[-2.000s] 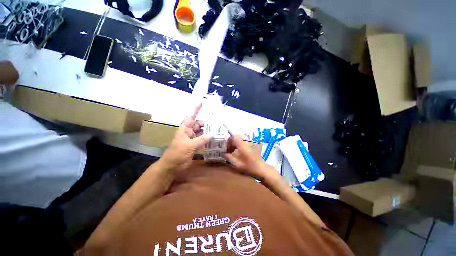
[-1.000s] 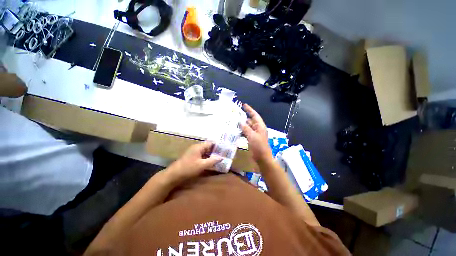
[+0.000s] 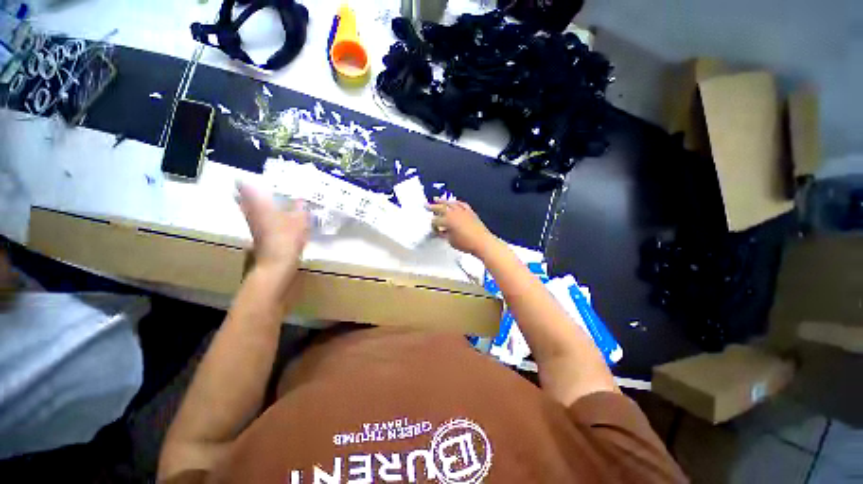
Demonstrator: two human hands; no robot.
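A white label strip with faint print [image 3: 355, 203] lies stretched across the table between my two hands, with a small white piece [image 3: 411, 193] standing up near its right end. My left hand [image 3: 276, 227] is at the strip's left part, blurred, so its grip cannot be told. My right hand [image 3: 458, 225] has its fingertips closed at the strip's right end. A long brown carton [image 3: 388, 298] lies along the table's front edge below the strip. Blue-and-white card pieces [image 3: 589, 321] lie partly behind my right forearm.
Another long carton [image 3: 132, 253] lies at left, beside a person in white [image 3: 66, 369]. Behind are a phone [image 3: 188, 139], white scraps [image 3: 326, 142], a black coil [image 3: 254, 33], an orange object [image 3: 349, 57], black cables [image 3: 530, 85] and white cables [image 3: 47, 71]. Brown boxes [image 3: 748, 151] stand at right.
The strip, bunched between my hands before, is now spread leftward across the table. My left hand has moved up and left. My right hand stays near the strip's right end.
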